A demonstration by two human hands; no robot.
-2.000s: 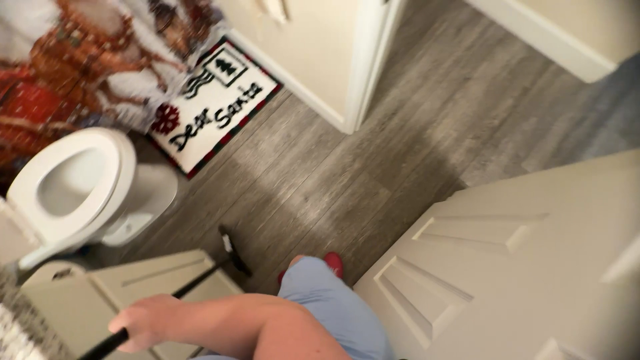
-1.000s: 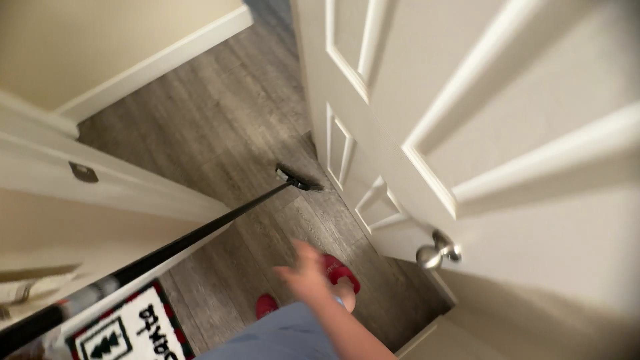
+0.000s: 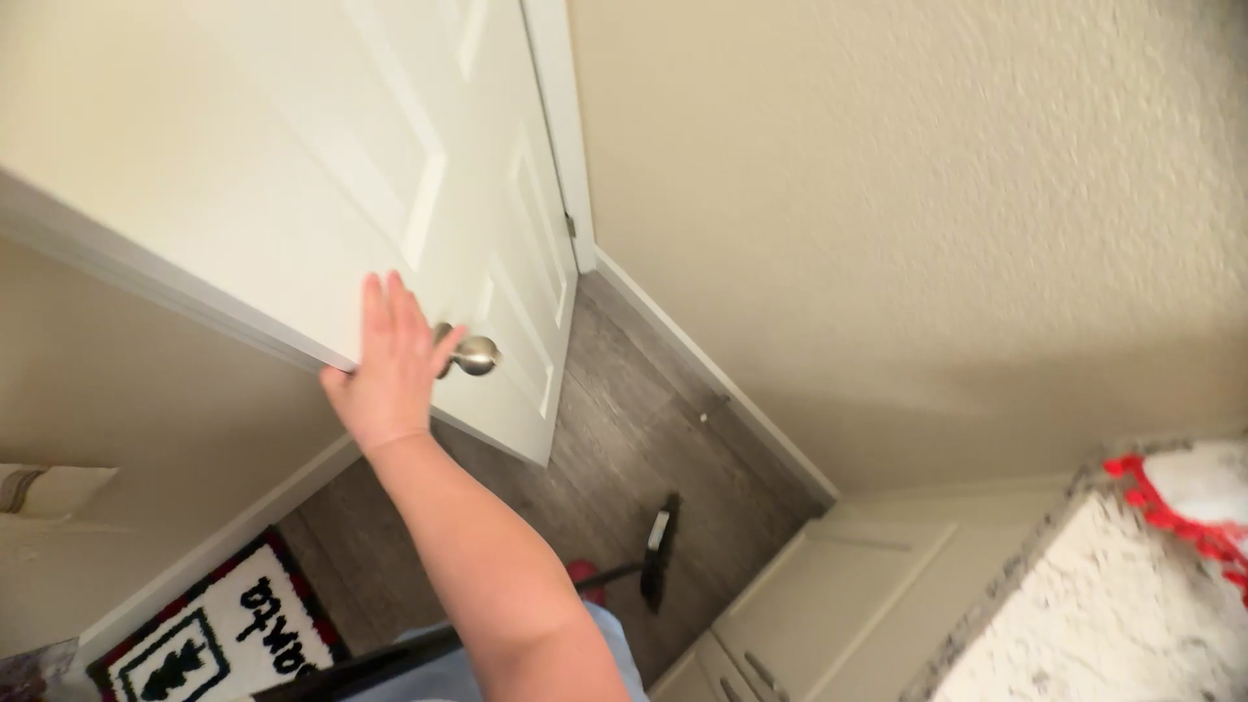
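My right hand [image 3: 390, 375] lies spread on the white panelled door [image 3: 522, 244] at its free edge, its thumb at the edge and its outer fingers beside the round metal doorknob [image 3: 476, 356]. My left hand is out of view. A long-handled floor brush with a narrow black head [image 3: 659, 554] stands on the grey wood-look floor [image 3: 624, 429]. Its dark handle [image 3: 390, 665] passes beneath my right forearm toward the lower left; what holds it is not visible. Part of a red shoe [image 3: 587, 580] shows beside the handle.
The beige wall [image 3: 877, 195] with its white baseboard [image 3: 712, 370] runs along the right. A pale cabinet [image 3: 829, 595] and a speckled countertop [image 3: 1043, 604] with a red-edged cloth stand lower right. A lettered rug [image 3: 234, 624] lies lower left. A small pale bit [image 3: 703, 417] is near the baseboard.
The view has swung strongly. My right hand, held in the air below the doorknob a second ago, is now on the door's edge. The brush head has moved away from the door.
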